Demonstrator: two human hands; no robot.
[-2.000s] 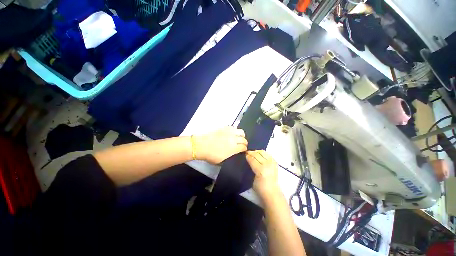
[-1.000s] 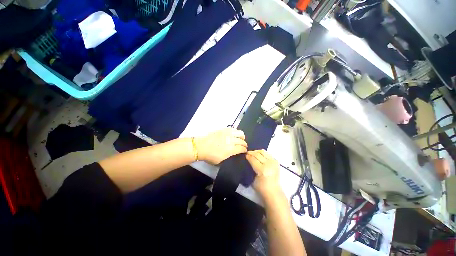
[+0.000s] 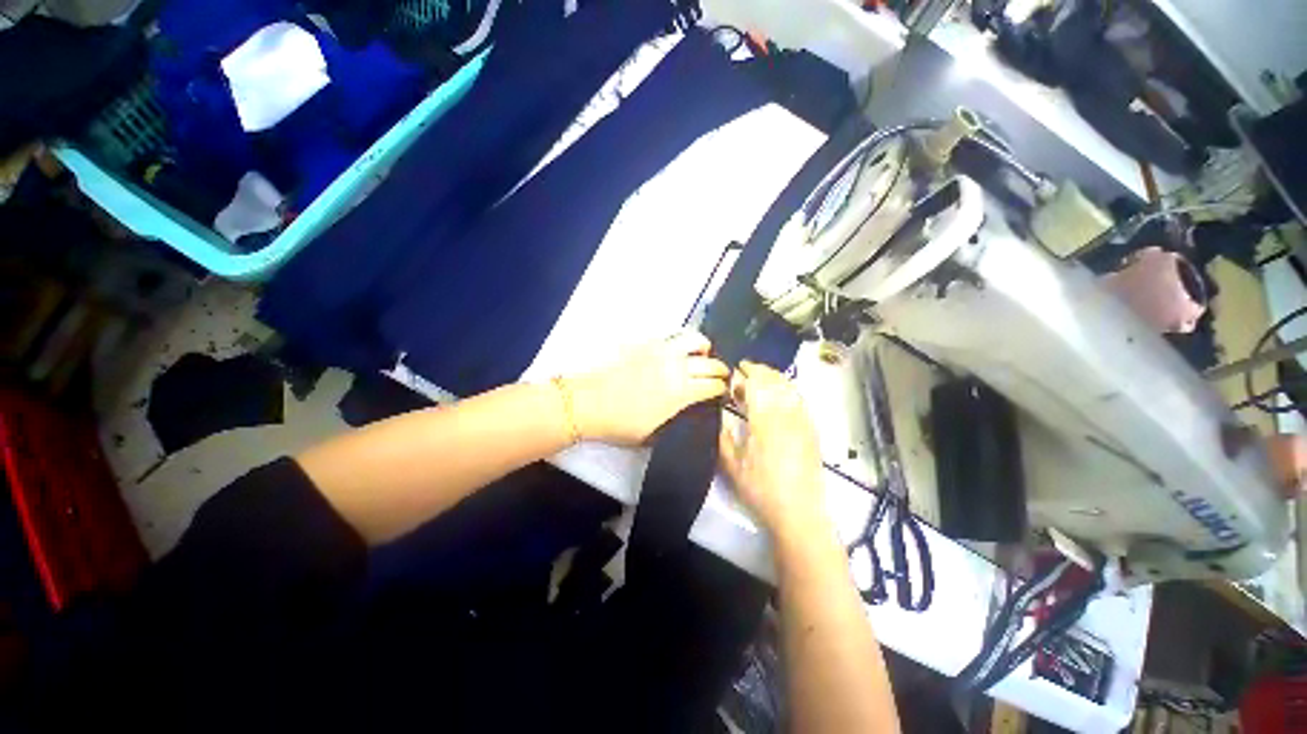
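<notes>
A narrow black strip (image 3: pixel 674 483) runs from the table's front edge, under my fingers, past the needle end of the off-white sewing machine (image 3: pixel 1068 380) towards the back. A small piece of navy panel (image 3: pixel 776 341) shows beside it near the needle. My left hand (image 3: pixel 652 390) lies on the strip from the left, fingers bent on it. My right hand (image 3: pixel 767 442) pinches the cloth at its right edge, fingertips close to the left ones. The presser foot is hidden by the machine head. Black-handled shears (image 3: pixel 894 538) lie beside the machine bed.
Navy cut panels (image 3: pixel 530 244) spread over the white table at the left and back. A turquoise basket (image 3: pixel 237 263) with blue cloth stands upper left. A red crate (image 3: pixel 58 495) is far left. A pink thread cone (image 3: pixel 1158 291) stands behind the machine. A small tray (image 3: pixel 1075 664) is lower right.
Both hands have moved a little up towards the needle with the cloth. Less navy shows near the needle, and the strip's near part hangs straighter over the table edge. The view has shifted slightly.
</notes>
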